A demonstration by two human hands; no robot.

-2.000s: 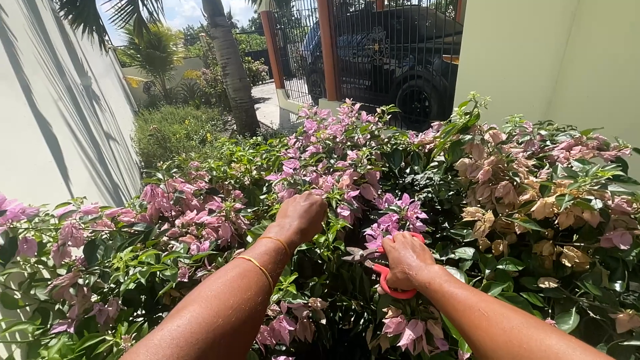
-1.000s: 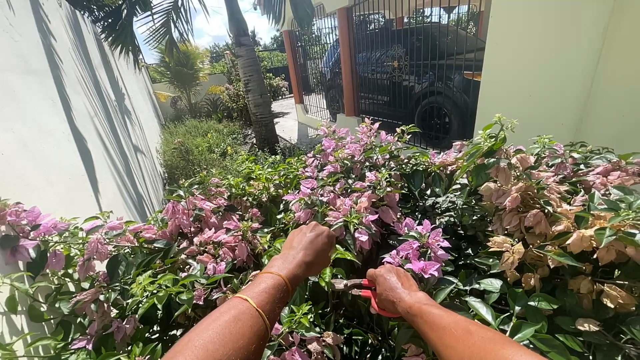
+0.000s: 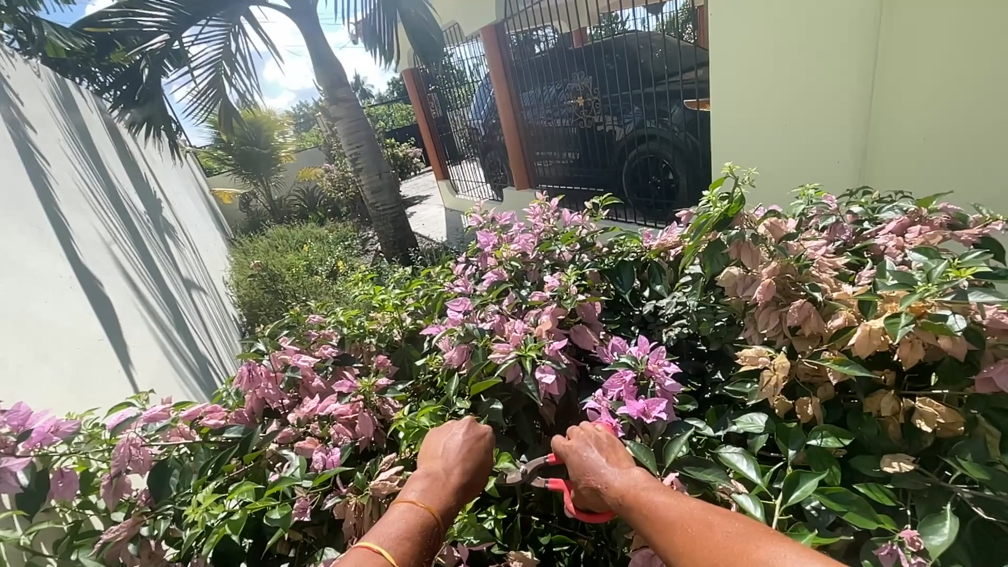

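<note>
My right hand (image 3: 594, 466) is closed around the red handles of pruning shears (image 3: 551, 482), whose metal blades point left among the leaves. Just left of the blades is my left hand (image 3: 458, 455), a fist seen from its back; what its fingers hold is hidden. Both hands are at the front of a bougainvillea bush (image 3: 520, 315) with pink bracts and green leaves. A bright pink bract cluster (image 3: 639, 386) stands just above my right hand.
Dried tan bracts (image 3: 866, 339) hang on the bush at the right. A white wall (image 3: 94, 260) rises on the left, a pale green wall (image 3: 795, 94) at the right. Behind are a palm trunk (image 3: 366, 150), a metal grille (image 3: 583, 118) and a parked dark vehicle (image 3: 654, 165).
The view has turned somewhat. The shears, partly hidden behind the bracts and my right hand two seconds ago, now show their blades beside my left hand.
</note>
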